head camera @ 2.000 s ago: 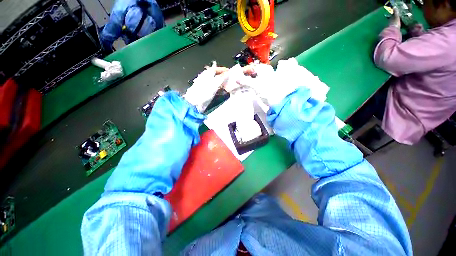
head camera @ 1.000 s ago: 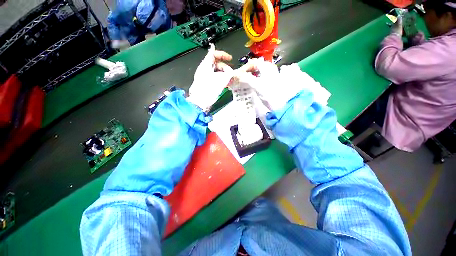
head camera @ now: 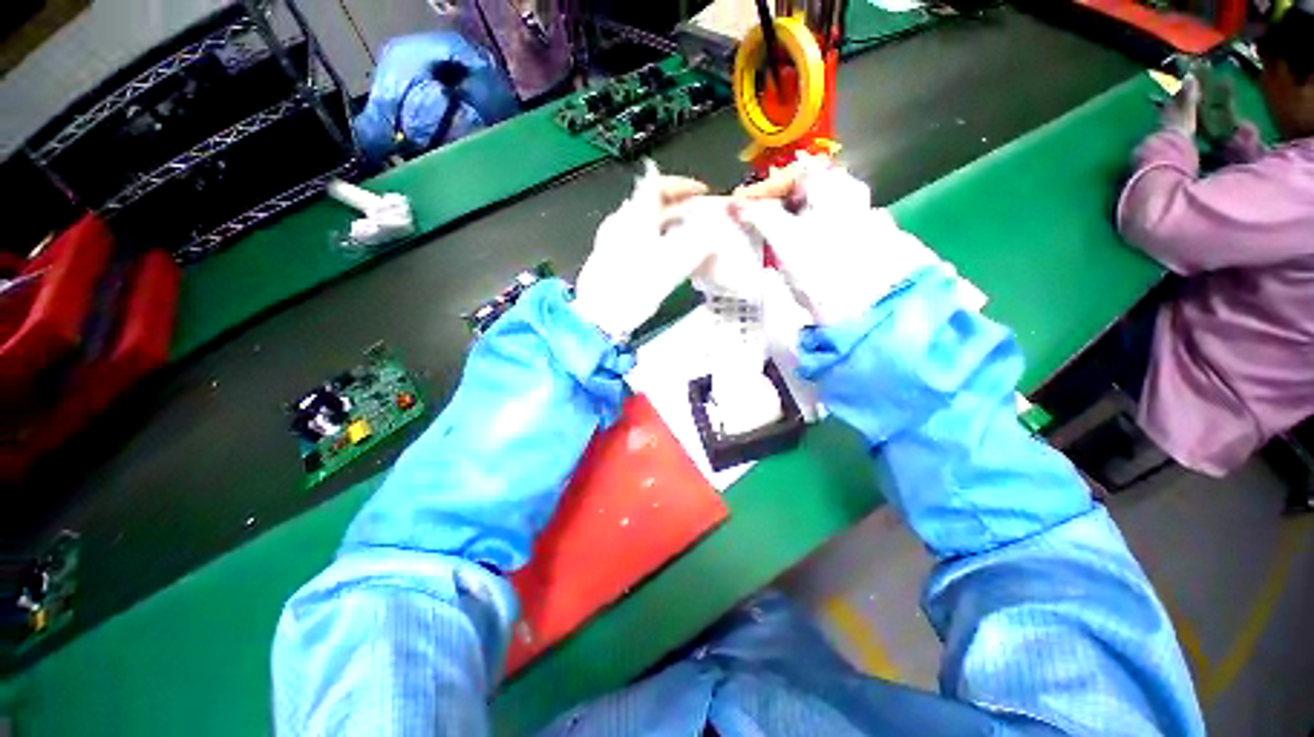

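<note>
My left hand (head camera: 644, 252), in a white glove with bare-looking fingertips, is raised above the far side of the work area. My right hand (head camera: 824, 238), also in a white glove, is close beside it. Both hands pinch a crumpled white cloth or tissue (head camera: 735, 274) between them; it hangs down toward a small open black box (head camera: 752, 441) with pale contents. The box stands on a white paper sheet (head camera: 666, 366). A flat red-orange work pad (head camera: 620, 511) lies nearer me, left of the box.
Green circuit boards (head camera: 350, 418) lie on the dark conveyor belt (head camera: 216, 432) at left. A yellow coiled air line (head camera: 780, 82) hangs on a red-orange stand beyond my hands. A person in pink (head camera: 1210, 274) sits at right. Wire shelving (head camera: 188, 130) and red bins (head camera: 58, 317) stand at far left.
The view has shifted, so the scene sits farther right and slightly lower. My hands stay close together; my left fingers have closed in toward the right hand since one second ago.
</note>
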